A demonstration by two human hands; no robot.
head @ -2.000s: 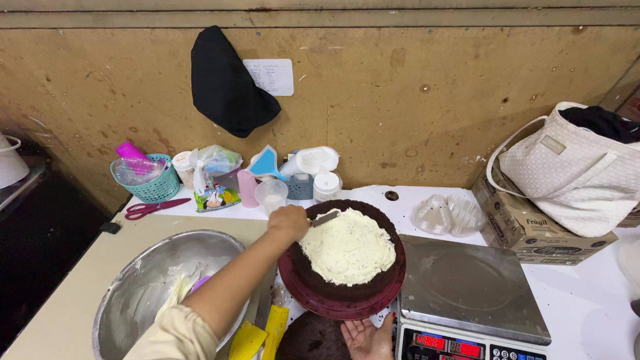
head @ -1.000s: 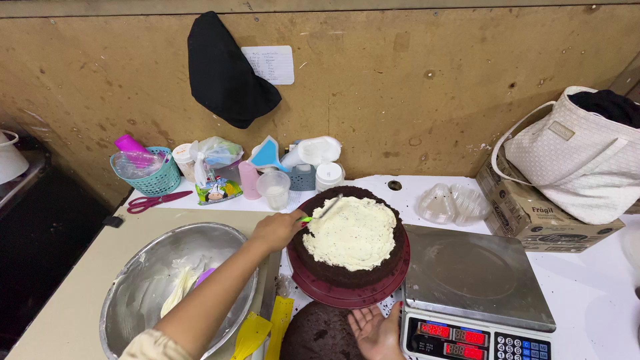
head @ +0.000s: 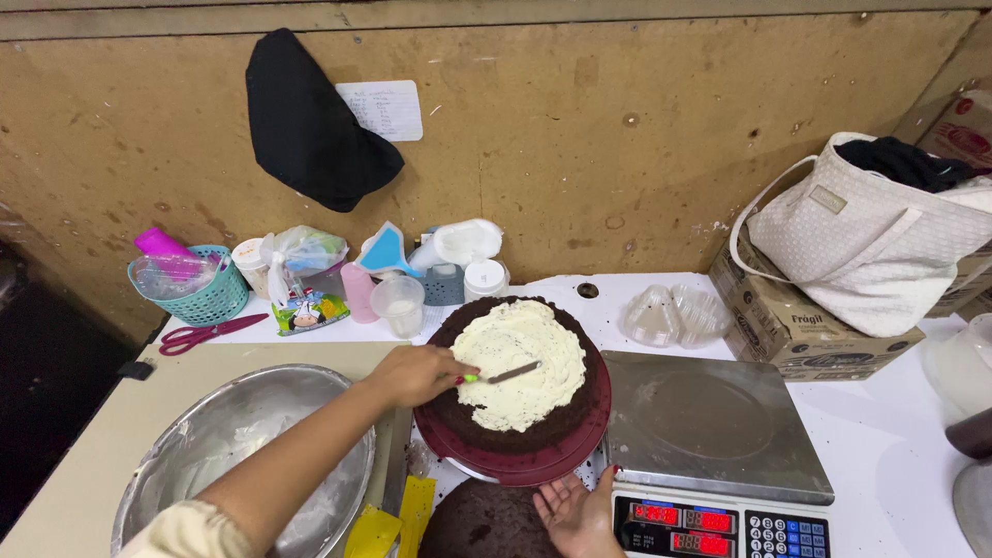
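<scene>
My left hand [head: 418,376] is closed around the green handle of a small metal spatula [head: 514,372], its blade lying on white cream [head: 519,341]. The cream covers the middle of a round dark chocolate cake [head: 573,425], leaving a bare brown rim. Beneath the cake is a dark red round stand [head: 511,467]. Palm up, my right hand [head: 573,508] rests close under the stand's front edge, fingers apart; contact with the stand cannot be told. Another dark cake layer [head: 488,519] sits below, partly hidden. A steel bowl [head: 318,380] smeared with cream is partly behind my left forearm.
A digital scale [head: 713,426] stands right of the cake, near a cardboard box [head: 821,341] bearing a white bag [head: 868,232]. Clear plastic containers [head: 674,316], cups, a teal basket [head: 203,298] and red-handled scissors [head: 209,335] line the back. Yellow pieces [head: 373,533] lie beside the bowl.
The spatula blade has swung from pointing up and right near the cake's back to lying nearly level across the cream. My right hand stays near the stand's front edge.
</scene>
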